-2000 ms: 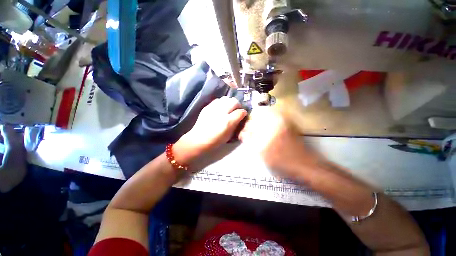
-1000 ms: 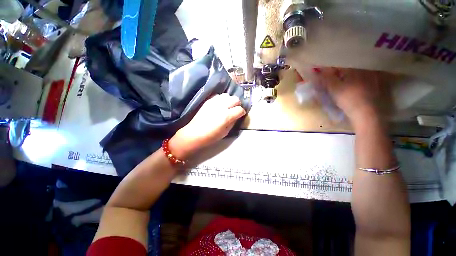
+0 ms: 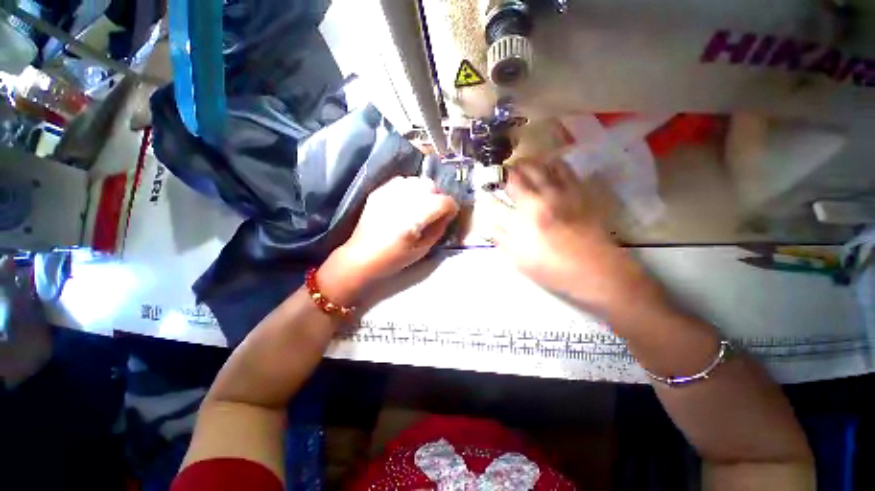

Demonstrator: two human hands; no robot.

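Note:
A dark, shiny garment piece [image 3: 278, 182] lies bunched left of the needle, its right end under the presser foot [image 3: 463, 173]. My left hand [image 3: 398, 225] is closed on the garment's edge just in front of the foot. My right hand [image 3: 556, 225] is blurred, just right of the foot, over the machine bed. Its fingers are bent and I cannot tell if they hold anything. The cream sewing machine [image 3: 652, 58] stands above the hands, with a ribbed tension dial [image 3: 509, 59] on its head.
Pale scraps [image 3: 624, 168] lie with red cloth [image 3: 683, 132] on the machine bed. Snips or tweezers [image 3: 792, 259] lie at the table's right. A blue hanging piece [image 3: 197, 67] is above the garment. Another person's arm [image 3: 21, 321] shows at far left.
My right hand went from beside the foot to the scraps on the bed, and is now back near the foot. My left hand stays on the cloth. The view has shifted slightly.

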